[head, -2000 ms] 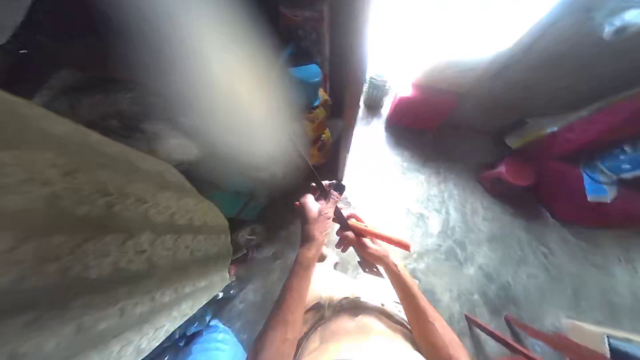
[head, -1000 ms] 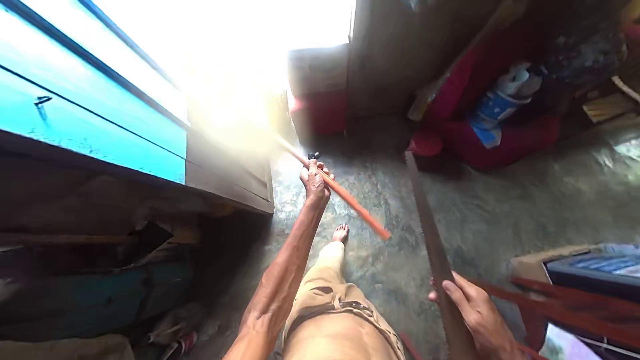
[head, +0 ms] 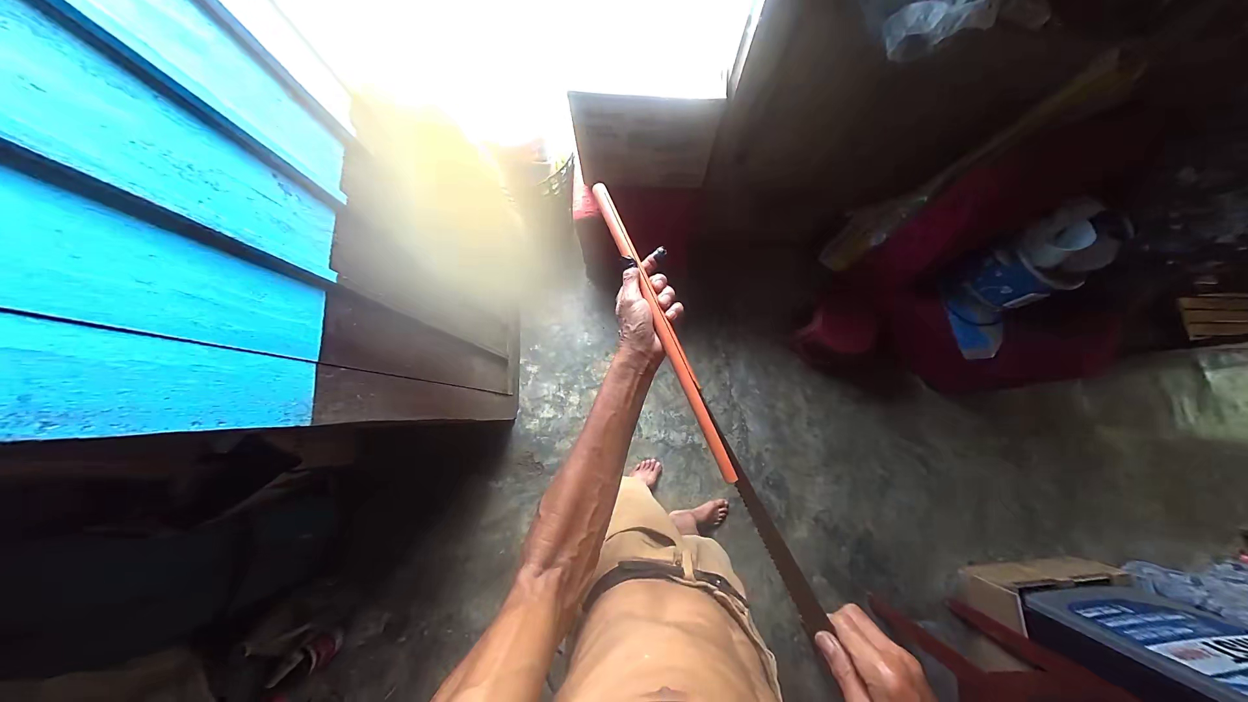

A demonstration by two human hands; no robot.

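My left hand (head: 647, 304) grips an orange tube (head: 704, 425), which looks split along its length, and a small dark object sticks out between its fingers. In my right hand (head: 870, 655) is the lower end of a long dark toothed blade (head: 780, 556), like a saw blade. The far part of the blade lies inside or against the orange tube, and its teeth show on the left edge. Both hands are in front of my body, the left one farther out.
A bright blue plank wall (head: 166, 273) stands at the left. On the right are a red stool (head: 840, 330) and a blue-and-white bucket (head: 1009, 278) on red cloth or plastic. A cardboard box (head: 1043, 575) and dark red bars (head: 1014, 663) lie low at the right. Bare feet stand on the concrete floor.
The blade was apart from the orange tube one second ago; now its far end meets the tube. My view has swung since two seconds ago.
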